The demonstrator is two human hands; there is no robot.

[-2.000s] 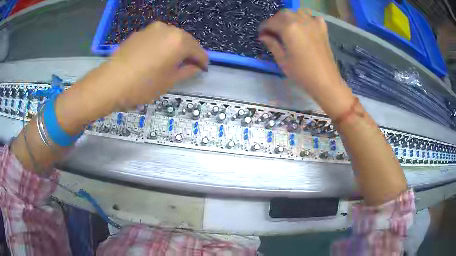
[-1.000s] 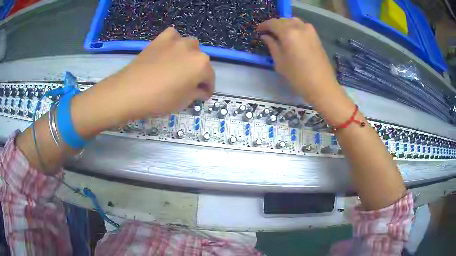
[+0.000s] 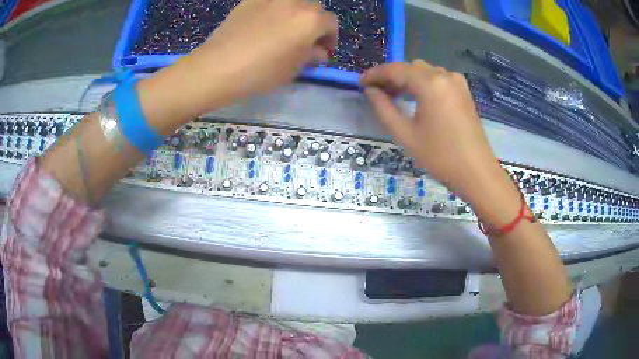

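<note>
A long strip of joined circuit boards [image 3: 308,168] runs across the view, crowded with round dark cans and blue components. A blue bin [image 3: 120,43] full of small dark leaded parts [image 3: 186,24] lies just beyond it. My left hand [image 3: 270,45] is over the bin's near part, fingers curled. My right hand [image 3: 427,105] is just past the boards at the bin's near right corner, with thumb and index finger close together. Whether either hand holds a small part cannot be told.
Metal rails [image 3: 245,228] flank the boards. A dark bundle [image 3: 546,112] lies right of the bin. A second blue bin [image 3: 515,17] with a yellow item [image 3: 550,19] is at upper right. A dark rectangle [image 3: 415,284] sits on the near ledge. A blue cord [image 3: 140,270] hangs at left.
My left hand has moved up and right, from above the boards to over the bin. My right hand has come nearer, from over the bin to its near edge. The boards have shifted slightly.
</note>
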